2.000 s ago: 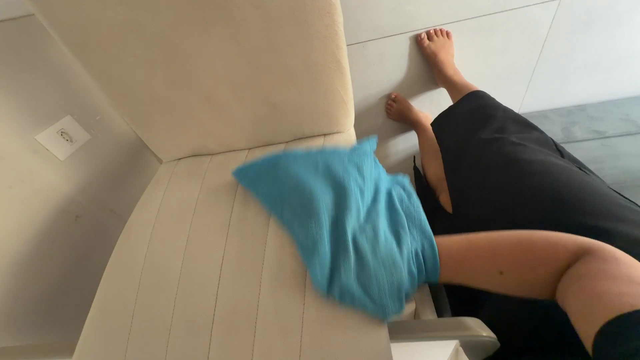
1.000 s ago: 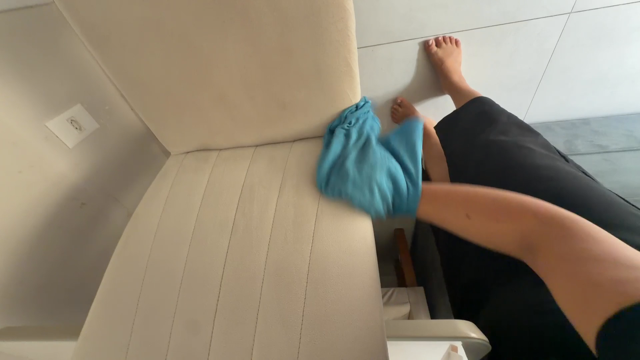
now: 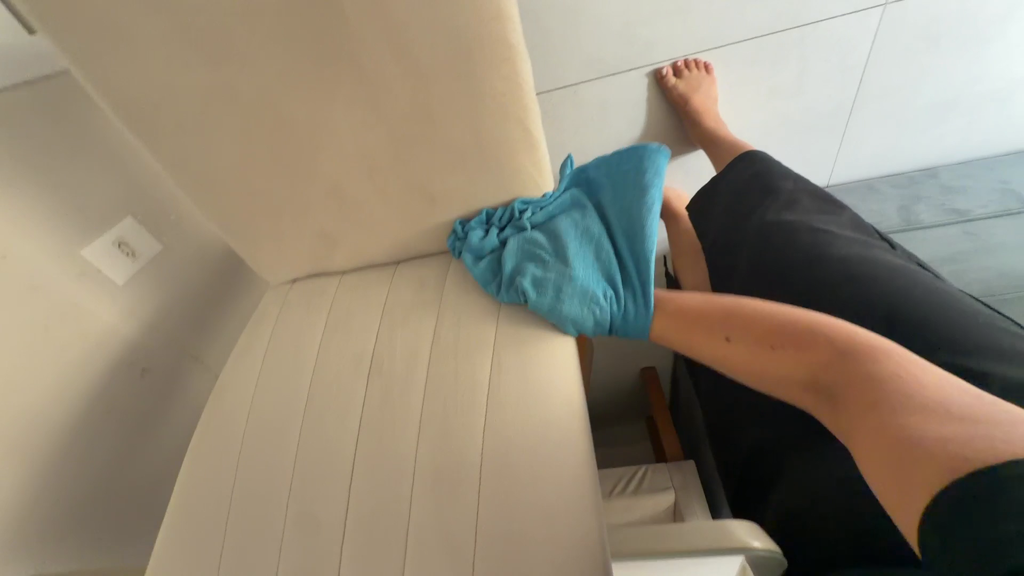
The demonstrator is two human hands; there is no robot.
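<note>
My left forearm reaches in from the lower right. A blue cloth drapes over my left hand (image 3: 662, 314) and hides its fingers; only the wrist and forearm show. The cloth (image 3: 572, 256) lies bunched across the seam between the smooth beige panel (image 3: 320, 120) and the channelled beige upholstery (image 3: 384, 416) of a seat. Its gathered end rests on that seam, while its wider part hangs beyond the seat's edge. My right hand is out of view.
A wall socket (image 3: 122, 249) is at the left. My bare foot (image 3: 692, 96) stands on pale tiles at the upper right. A brown wooden piece (image 3: 660, 412) and a pale rounded armrest-like part (image 3: 696, 538) lie beside the seat.
The cloth and my left hand moved from the channelled upholstery to its seam and outer edge. Since one second ago the cloth has spread wider beyond that edge.
</note>
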